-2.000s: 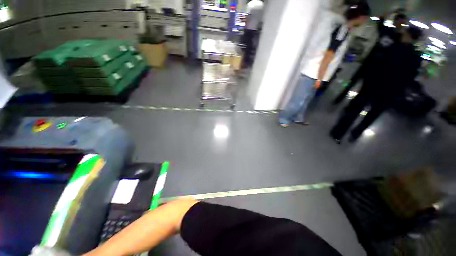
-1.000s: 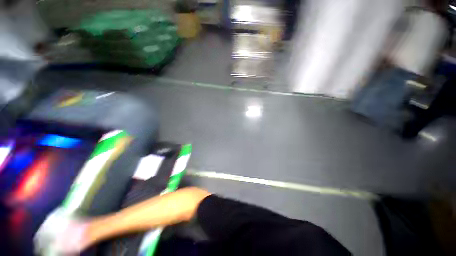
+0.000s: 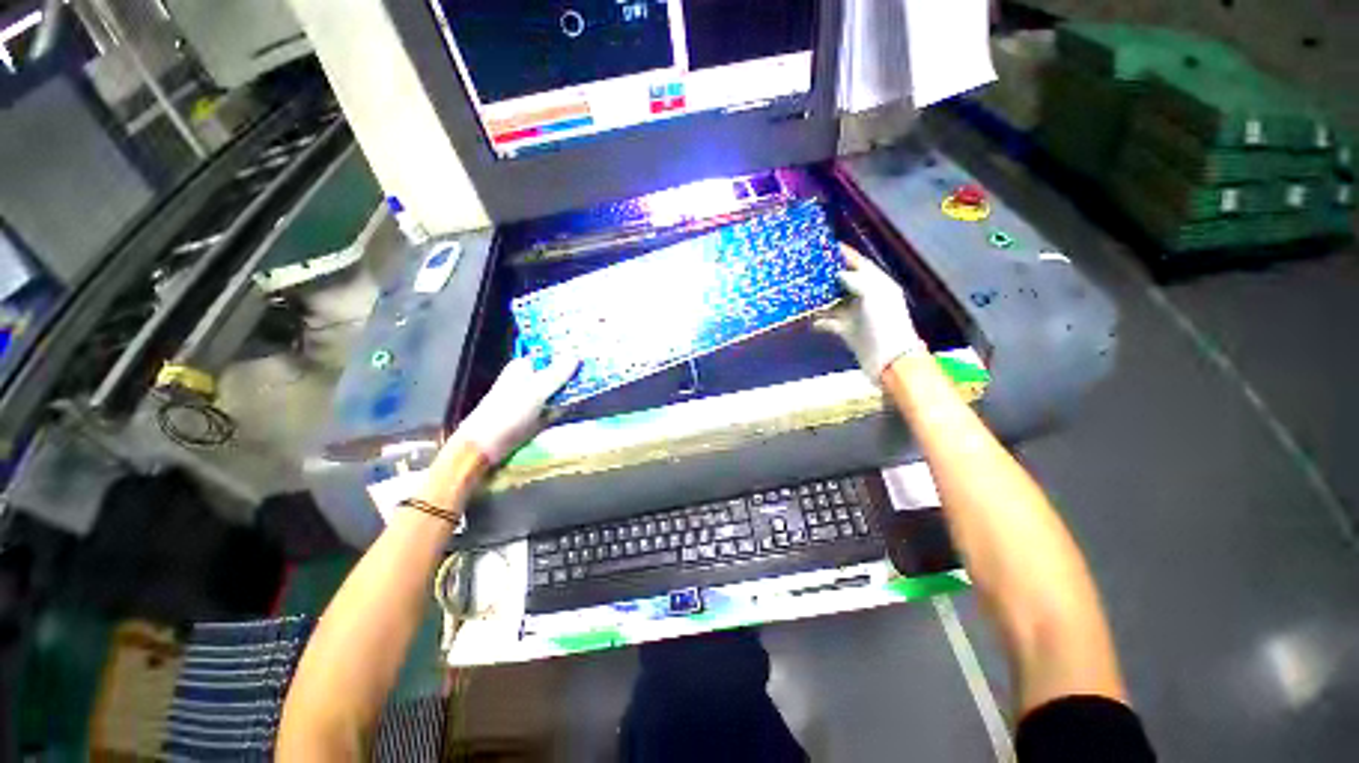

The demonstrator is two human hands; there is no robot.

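A blue circuit board (image 3: 678,298) with rows of small white marks is held tilted over the open dark bay of the AOI machine (image 3: 1028,306), its right end higher in the picture. Glare whitens its middle. My left hand (image 3: 519,406), in a thin white glove, grips the board's lower left corner. My right hand (image 3: 876,316), also gloved in white, grips its right end. Purple-white light shines at the back of the bay.
The monitor (image 3: 641,75) stands above the bay. A black keyboard (image 3: 708,540) lies on the shelf below. A red emergency stop (image 3: 969,197) is on the right shoulder, a white handheld device (image 3: 437,266) on the left. Striped board stacks (image 3: 236,689) are low left, green trays (image 3: 1192,134) far right.
The view has swung left from the aisle and people to the machine's front. Both hands and the blue board now show; before, only my right arm was seen, with its hand at the bay's edge.
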